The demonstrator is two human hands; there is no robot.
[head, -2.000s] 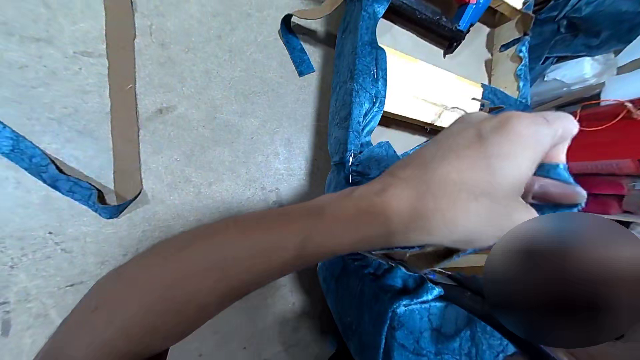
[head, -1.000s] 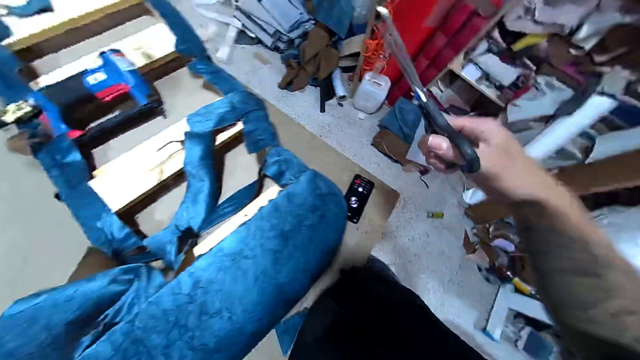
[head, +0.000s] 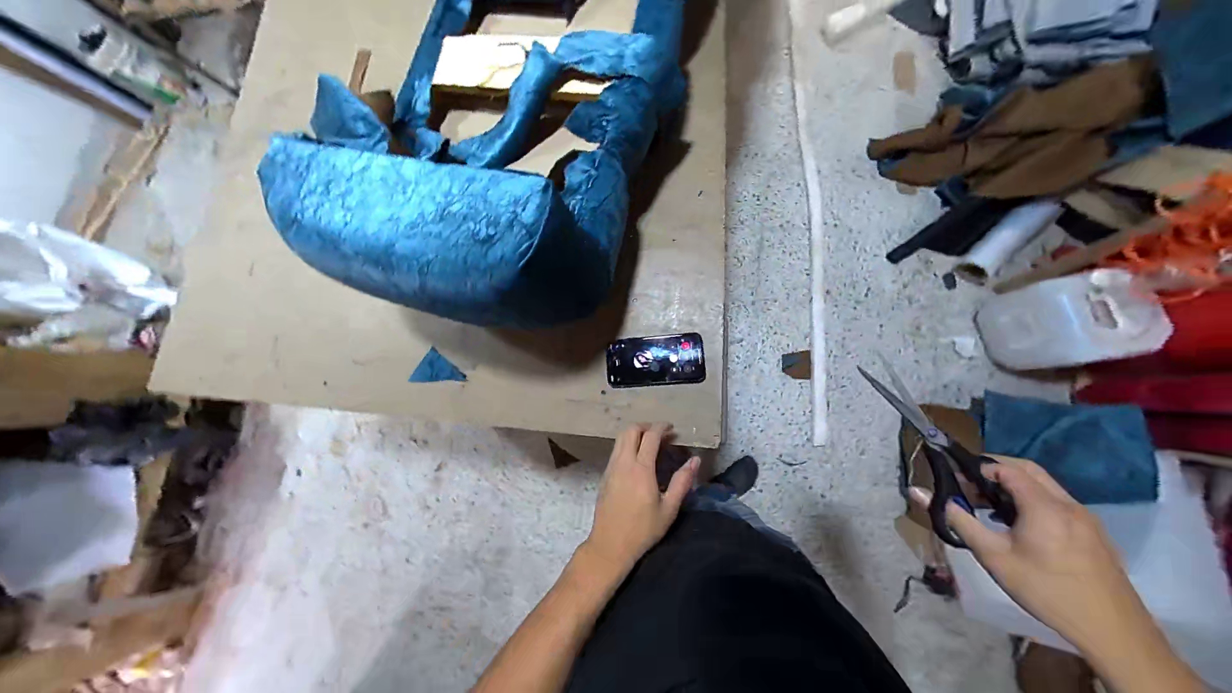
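Observation:
Black-handled scissors point(head: 936, 441) are in my right hand point(head: 1035, 539), at the right of the view, with their blades parted and pointing up and left. Near the front edge of the work table point(head: 318, 361), my left hand point(head: 637, 491) is held with its fingers apart and nothing in it. Beyond that hand lies a smartphone point(head: 656, 360) with its screen lit. A furniture piece covered in blue fabric point(head: 414, 226) rests on the table, its wooden frame point(head: 481, 63) partly bare at the back. Left of the phone is a small triangular blue fabric scrap point(head: 437, 367).
On the floor at right are brown and blue fabric scraps point(head: 1020, 125), a translucent plastic jug point(head: 1073, 320), orange cord point(head: 1179, 231) and a folded blue fabric piece point(head: 1073, 448). A white strip point(head: 814, 250) runs along the floor beside the table. Clear plastic wrapping point(head: 67, 279) lies at left.
My right hand has come down with the scissors, which were raised a second ago. My left hand has come into view by the table edge. The view has turned widely.

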